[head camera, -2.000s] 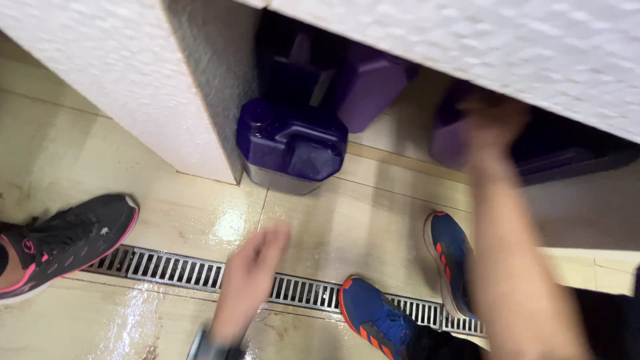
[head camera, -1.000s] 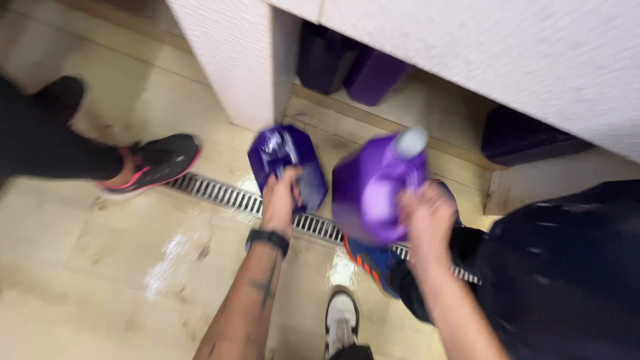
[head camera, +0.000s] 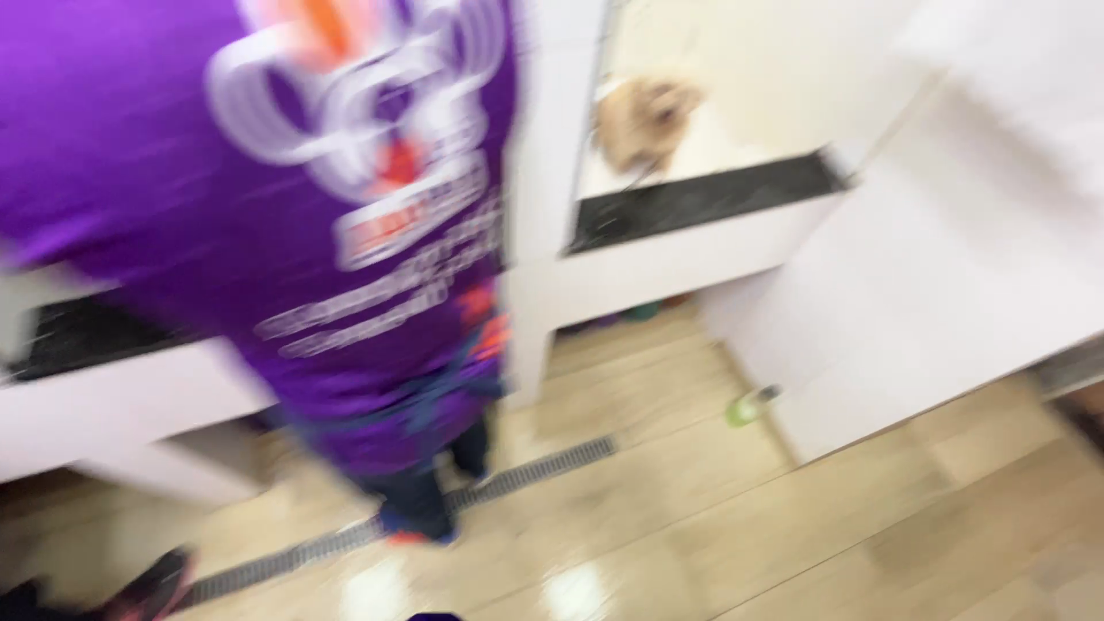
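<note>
Neither my left hand nor my right hand is in view. At the bottom edge, a sliver of a dark purple object (head camera: 434, 617) shows; the rest of it is cut off, and what touches it cannot be seen. A person in a purple printed shirt (head camera: 362, 224) and dark trousers stands close by on the left, turned away, with an apron tie around the waist. The picture is blurred by motion.
A metal floor drain (head camera: 535, 470) crosses the wet tiles. Another person's dark shoe (head camera: 159, 582) is at lower left. Behind a white wall, a small tan dog (head camera: 645, 121) is in a white basin with a dark ledge (head camera: 707, 198). A green bottle (head camera: 749, 408) lies by a white partition (head camera: 931, 328).
The view has swung up and away from the floor. A second ago my hands were on two purple jugs; both hands are now out of view.
</note>
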